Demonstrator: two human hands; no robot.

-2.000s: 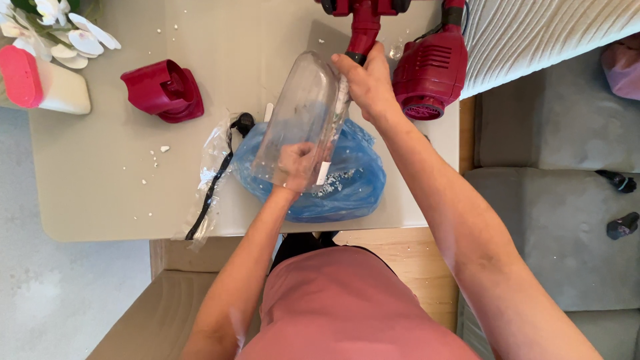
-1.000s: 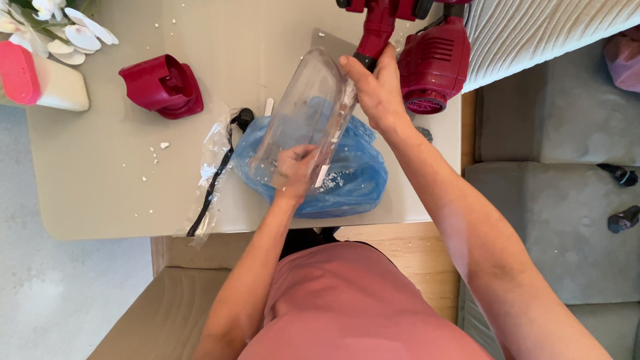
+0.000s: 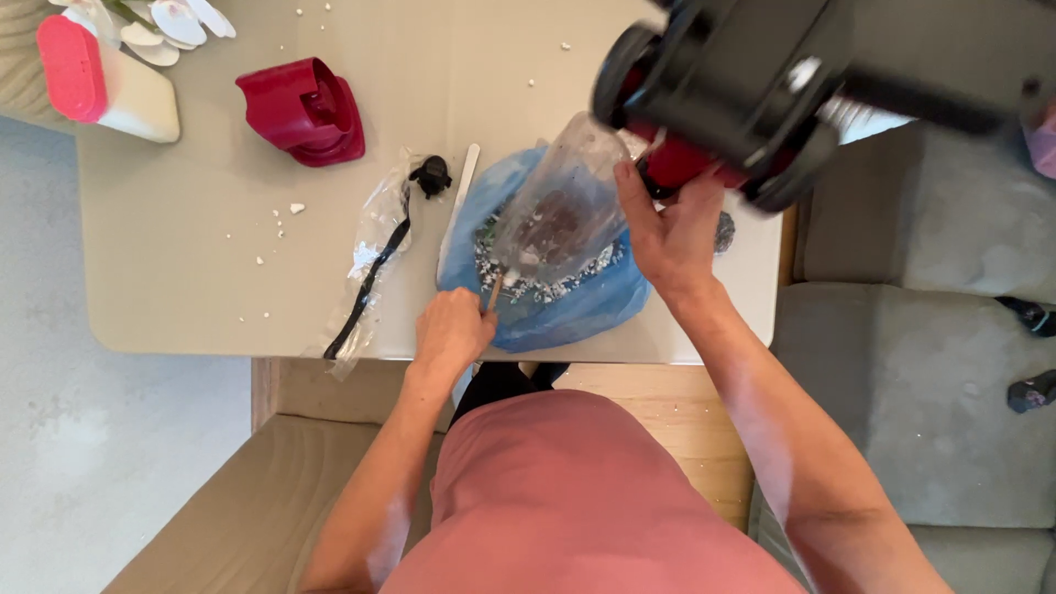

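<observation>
My right hand (image 3: 681, 227) grips the neck of a dark red and black wheeled floor head (image 3: 726, 99), which is blurred and lifted over the table's right side. A clear plastic container (image 3: 561, 206) tilts beside that hand, its lower end over an open blue plastic bag (image 3: 569, 326). White bits and dark debris (image 3: 544, 285) lie in the bag. My left hand (image 3: 454, 326), at the bag's left edge, is closed on a thin wooden stick (image 3: 496, 293) that points toward the container's end. How the container joins the floor head is hidden.
On the table (image 3: 198, 272) lie a dark red plastic part (image 3: 305, 115), a clear wrapper (image 3: 367, 272) with a black strap, a black cap (image 3: 431, 176), a white stick (image 3: 468, 177) and white crumbs. A pink-lidded container (image 3: 136, 95) and white flowers (image 3: 177, 21) occupy the back left. A grey sofa (image 3: 949, 396) stands right.
My left hand has moved from the clear container to the bag's left edge, and the stick now shows in it. My right hand has brought the floor head down and nearer, its black underside showing.
</observation>
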